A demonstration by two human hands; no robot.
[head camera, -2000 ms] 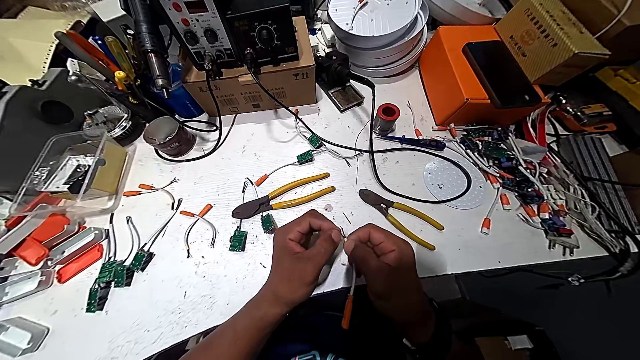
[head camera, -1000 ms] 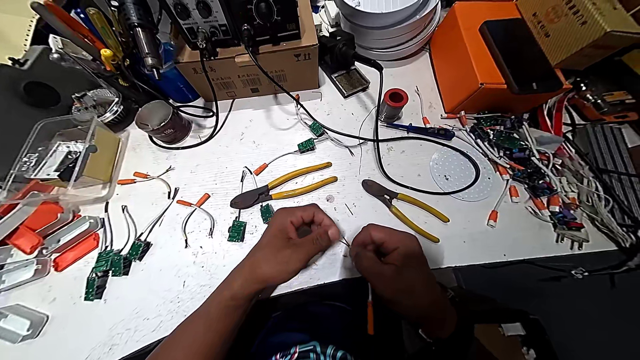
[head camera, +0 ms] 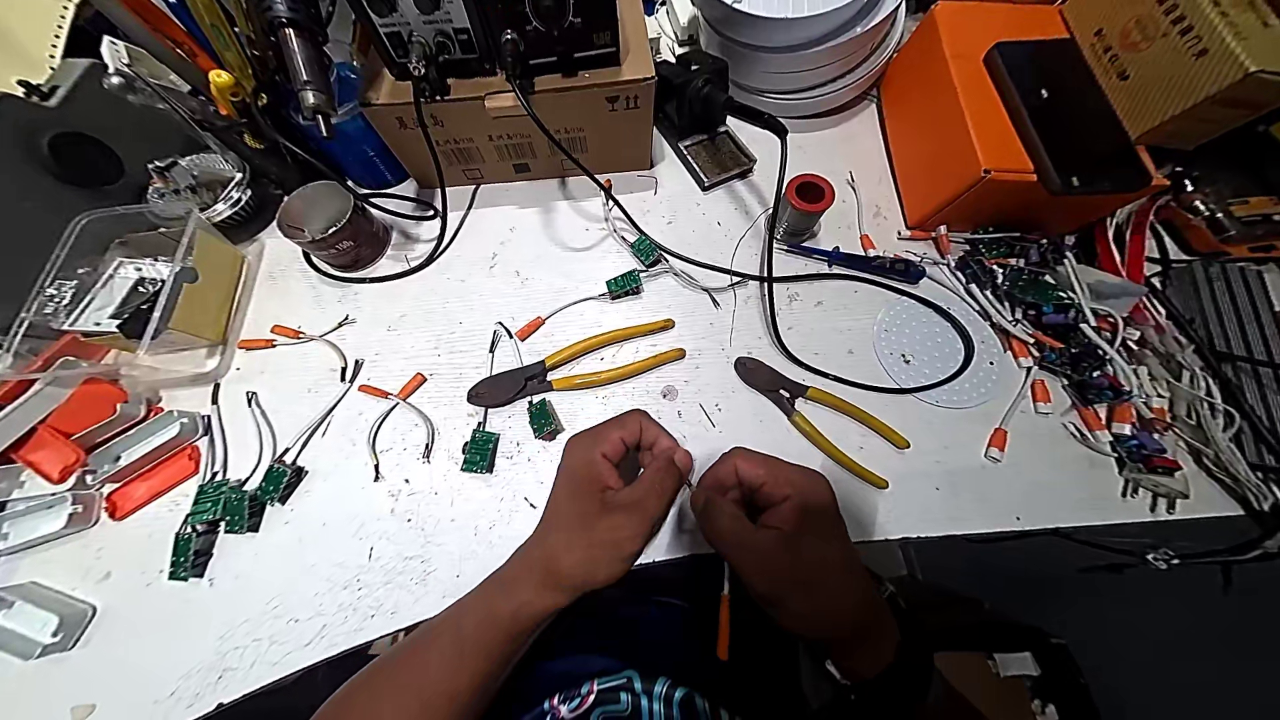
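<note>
My left hand [head camera: 620, 495] and my right hand [head camera: 775, 520] meet fingertip to fingertip near the table's front edge, pinching the end of a thin wire [head camera: 689, 483] between them. Below my right hand hangs a wire lead with an orange connector [head camera: 723, 627]. Yellow-handled cable cutters [head camera: 575, 370] lie beyond my left hand, and a second pair of cutters [head camera: 820, 420] lies beyond my right hand. Small green circuit boards [head camera: 480, 451] with wires rest left of my left hand. Two orange-ended leads [head camera: 400, 400] lie farther left.
At the back stand a soldering station [head camera: 480, 30] on a cardboard box [head camera: 520, 135], a solder spool [head camera: 805, 200] and an iron stand [head camera: 713, 155]. A black cable loops over a white perforated disc [head camera: 935, 350]. Wired boards [head camera: 1080, 330] pile at right; plastic cases [head camera: 140, 450] lie left.
My hands stay close together at the wire, and the gap between their fingertips has narrowed since one second ago. The cutters and boards have stayed in place on the table.
</note>
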